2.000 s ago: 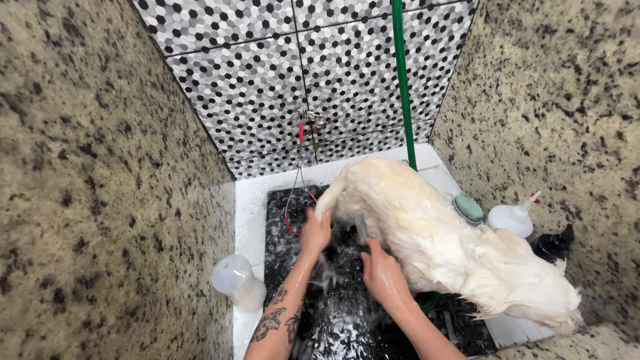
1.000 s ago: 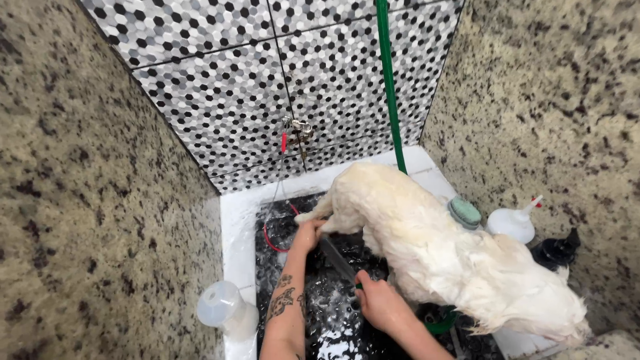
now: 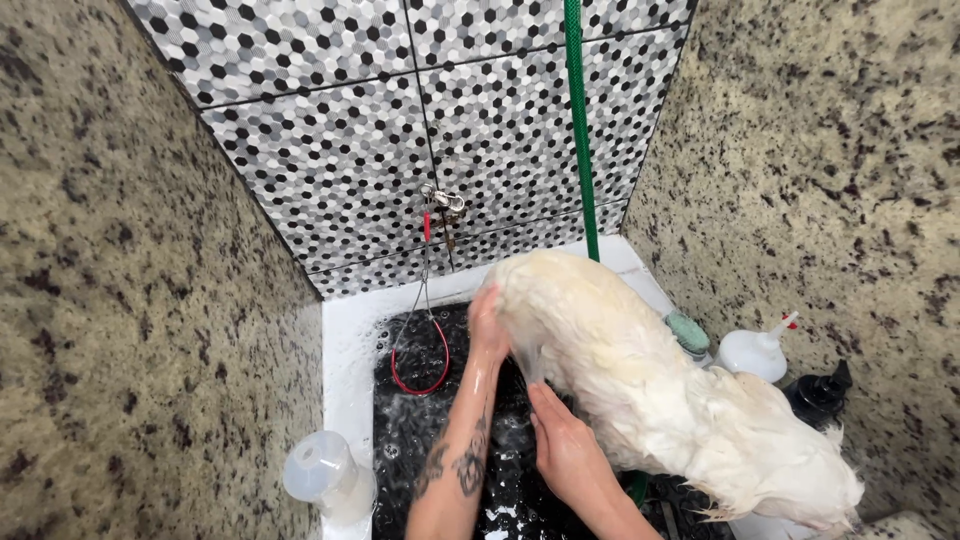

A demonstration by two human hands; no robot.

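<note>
A wet white dog [image 3: 637, 367] stands across the right half of the tub, its head at the lower right. My left hand [image 3: 487, 322] lies against the dog's rear, its fingers partly hidden by the fur. Close by, my right hand [image 3: 566, 442] is closed around what looks like the end of the green hose [image 3: 581, 127], mostly hidden in the grip. Water sprays from it onto the dog's hindquarters. The hose hangs down the tiled wall behind the dog and shows again beneath it.
A red-and-steel cable loop [image 3: 421, 391] hangs from a clip on the tiled wall. A translucent bottle [image 3: 319, 469] stands at the left rim. Along the right are a green scrub brush [image 3: 686, 334], a white squeeze bottle [image 3: 754, 354] and a black pump bottle [image 3: 817, 394]. Speckled stone walls flank the tub.
My left hand has moved up from the dog's leg or tail area to its rear. The spray now hits the hindquarters; a second ago it pointed toward my left hand lower down.
</note>
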